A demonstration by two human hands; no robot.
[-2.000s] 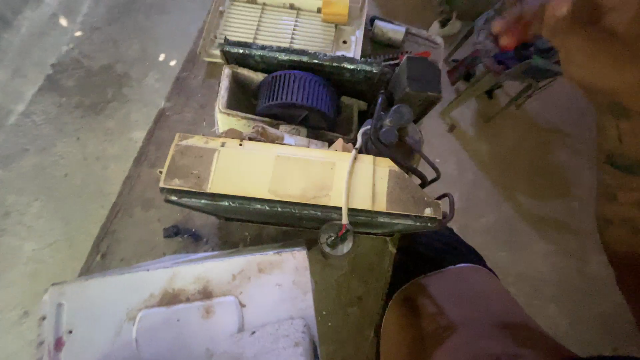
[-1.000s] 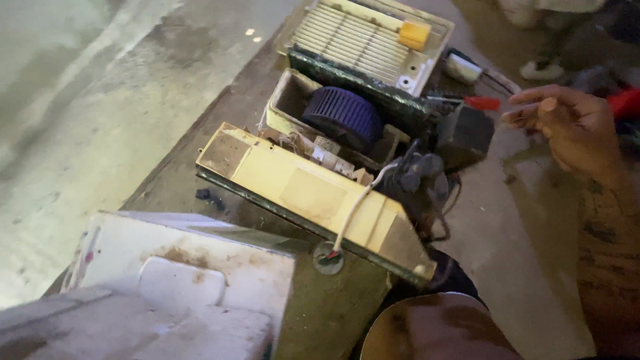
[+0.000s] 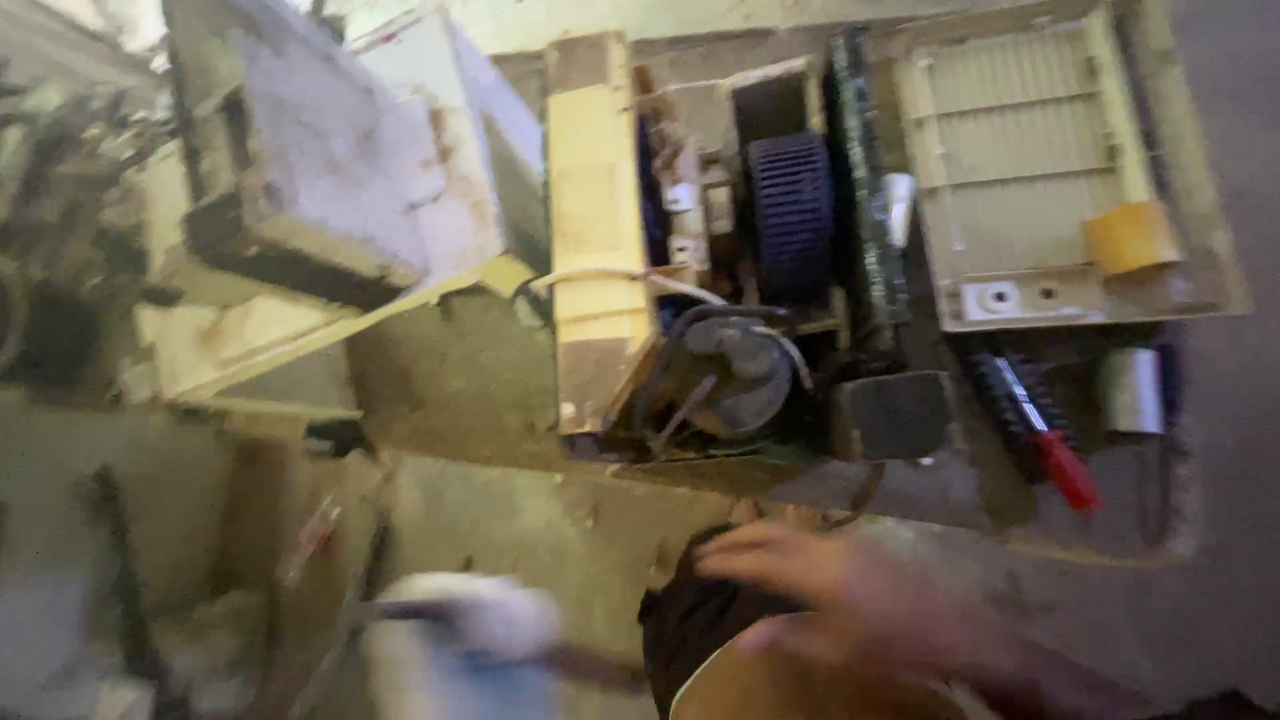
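My right hand (image 3: 830, 590), blurred by motion, comes in from the lower right above my thigh. Its fingers are extended, and nothing shows in them. I cannot make out my left hand. Above the right hand lies an opened air-conditioner unit: a long yellowish panel (image 3: 600, 210), a dark blue blower wheel (image 3: 790, 215) in its housing, a round motor or compressor (image 3: 735, 375) with cables, and a dark finned coil (image 3: 868, 180). A dark box (image 3: 895, 415) stands beside the motor. The screwdriver with a red handle (image 3: 1068, 470) lies farther right, apart from my hand.
A cream grille frame (image 3: 930, 215) with a yellow block (image 3: 1133, 238) on it lies at the upper right, above a white cylinder (image 3: 1135, 390). Dirty white casings (image 3: 330, 170) stand at the upper left. A blurred white and blue thing (image 3: 465, 620) is at the lower left.
The view has swung round strongly. My right hand was near the screwdriver's red handle one second ago; now it is away from it, over my thigh, with fingers extended.
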